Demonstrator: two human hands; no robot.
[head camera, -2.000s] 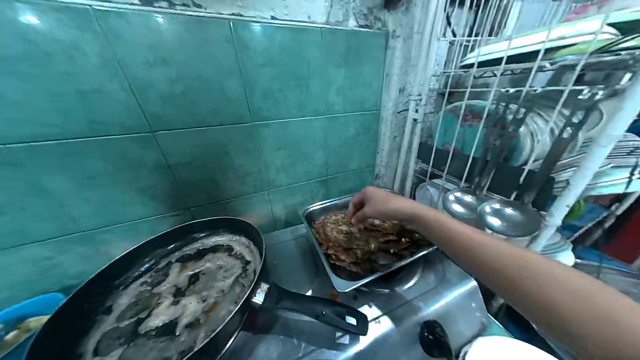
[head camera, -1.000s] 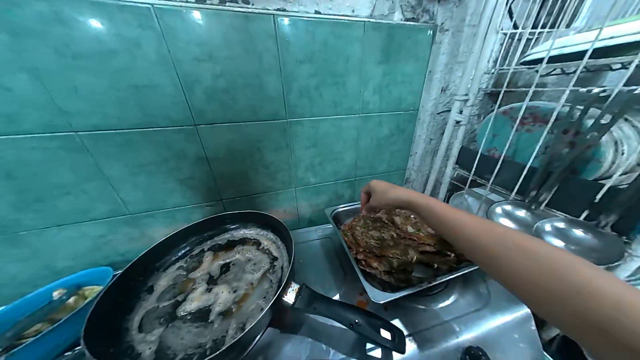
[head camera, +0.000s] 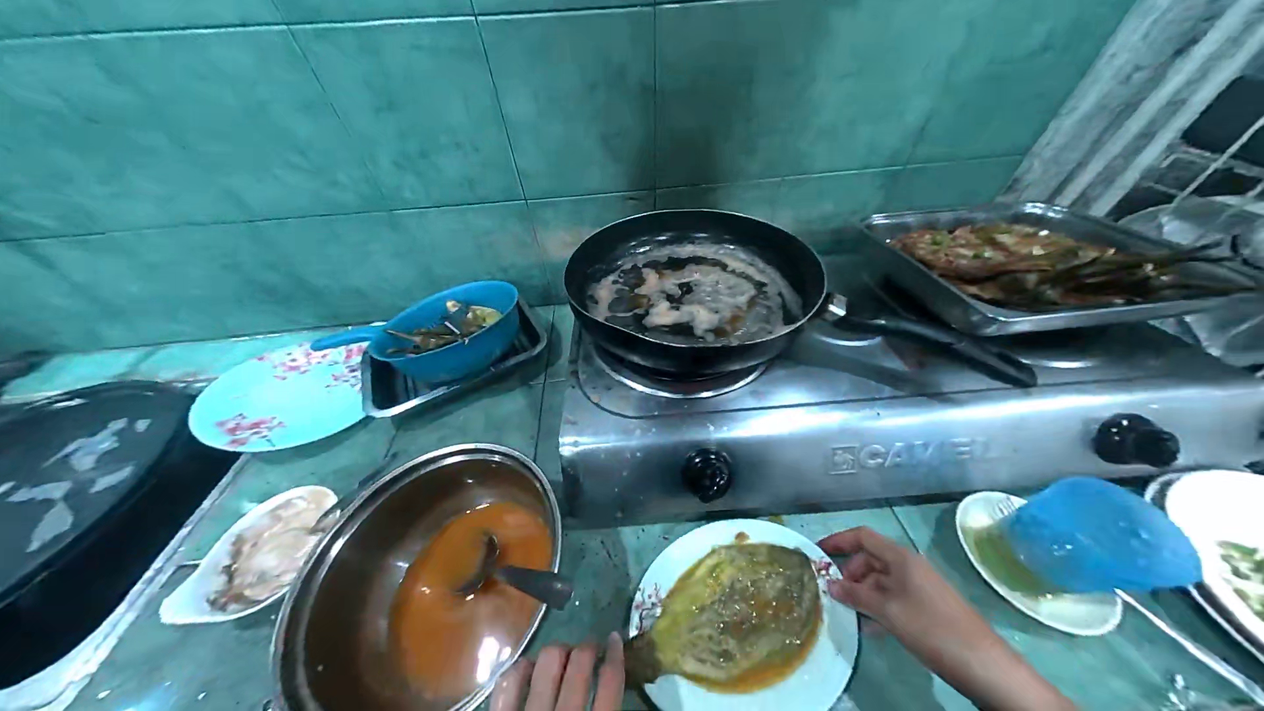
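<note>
Near the lower edge, my left hand (head camera: 565, 679) lies at the stem end of a flattened, egg-coated eggplant (head camera: 746, 612); its fingertips are partly cut off, so its hold is unclear. The eggplant rests on a white floral plate (head camera: 839, 671). My right hand (head camera: 894, 583) has thumb and fingers at the plate's right rim. Left of the plate, a steel pot (head camera: 341, 592) holds orange beaten egg (head camera: 464, 602) and a dark-handled utensil (head camera: 533, 585). A black frying pan (head camera: 696, 346) with foamy oil sits on the left burner.
A steel gas stove (head camera: 790, 444) carries a metal tray (head camera: 997, 321) of fried food at right. A blue dipper (head camera: 425, 365), a turquoise floral plate (head camera: 286, 400) and a white dish (head camera: 247, 568) stand left. A blue plastic scoop (head camera: 1101, 538) lies over a small plate (head camera: 1071, 612) at right.
The view has swung left and down. My right hand has left the food in the metal tray and is now at the white plate's rim. My left hand has come into view.
</note>
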